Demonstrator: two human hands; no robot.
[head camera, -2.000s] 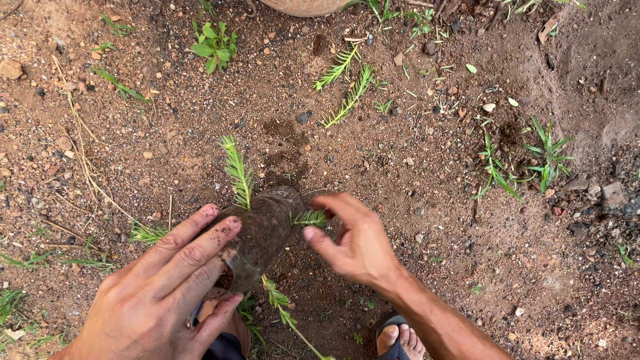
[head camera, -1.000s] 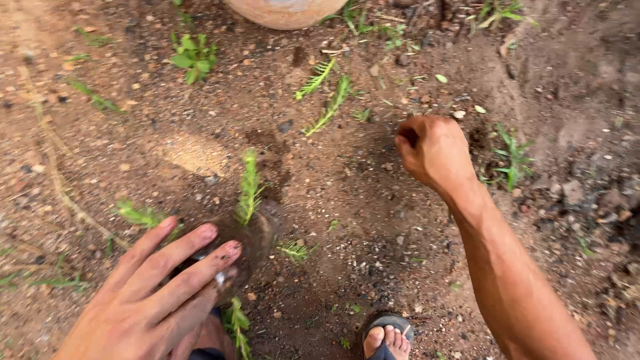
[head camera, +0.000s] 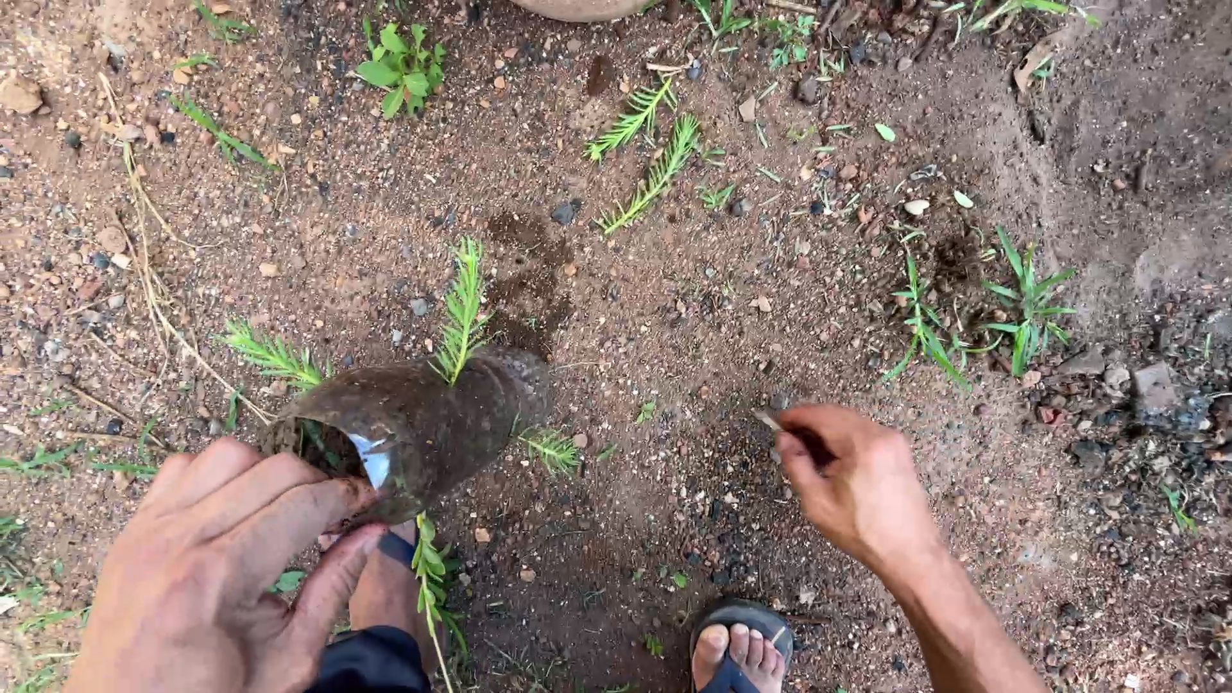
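My left hand (head camera: 241, 549) pinches the cut rim of a soil-filled clear plastic bottle (head camera: 443, 423), which lies tilted over the ground. Its open end faces the lower left. Green needle-leaved cuttings stick out of the bottle's sides: one upward (head camera: 463, 313), one to the left (head camera: 277, 356), one to the right (head camera: 553, 449). A longer leafy stem (head camera: 429, 577) hangs below it. My right hand (head camera: 857, 481) is off to the right, just above the soil, with a small thin pale piece (head camera: 767, 420) between thumb and forefinger; what it is cannot be told.
Two loose green cuttings (head camera: 654, 175) lie on gravelly soil above the bottle. The rim of a rounded pot (head camera: 582, 8) shows at the top edge. Grass tufts (head camera: 1028, 303) grow at the right, a small weed (head camera: 401, 69) at the upper left. A sandalled foot (head camera: 741, 650) is at the bottom.
My right hand has moved away from the bottle to the right and now holds a small pale piece. The bottle's open end, earlier largely covered by my left hand, is now in view.
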